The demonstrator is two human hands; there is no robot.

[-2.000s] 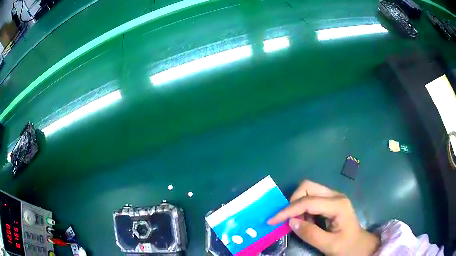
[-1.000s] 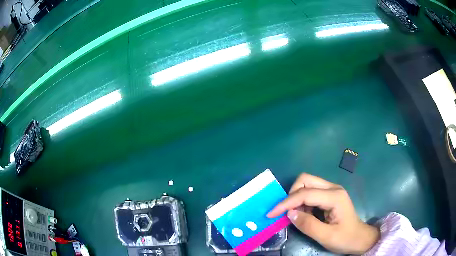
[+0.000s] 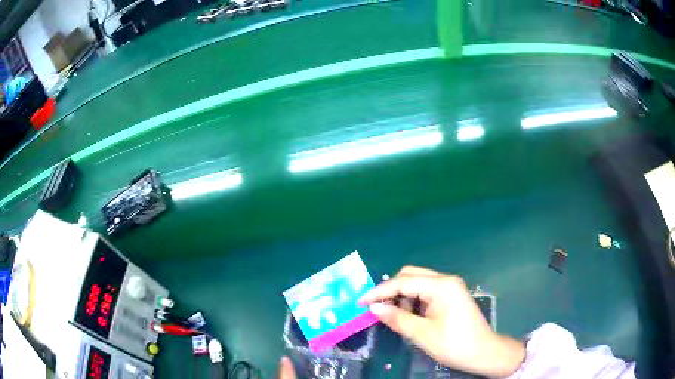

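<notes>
My right hand [image 3: 444,318] pinches the right edge of a white, cyan and magenta card [image 3: 329,300] between thumb and fingers. The card is tilted over a dark rugged unit [image 3: 337,364] and covers most of its top; whether they touch is unclear. A second rugged unit [image 3: 486,305] is mostly hidden behind my right hand, with its rim corner showing. Only a blurred fingertip of my left hand [image 3: 287,369] shows at the bottom edge, left of the covered unit; what that hand does is hidden.
Power supplies [image 3: 129,307] with red digits and leads stand at lower left. An exposed board unit [image 3: 137,201] and black block [image 3: 59,185] lie beyond them. A small dark card [image 3: 558,259], a small pale-green piece [image 3: 605,240] and a black tray [image 3: 636,178] are right.
The view has swung left and up, showing more of the power supplies. My right hand has moved the card from the right unit to the left one. My left fingertip has come into view.
</notes>
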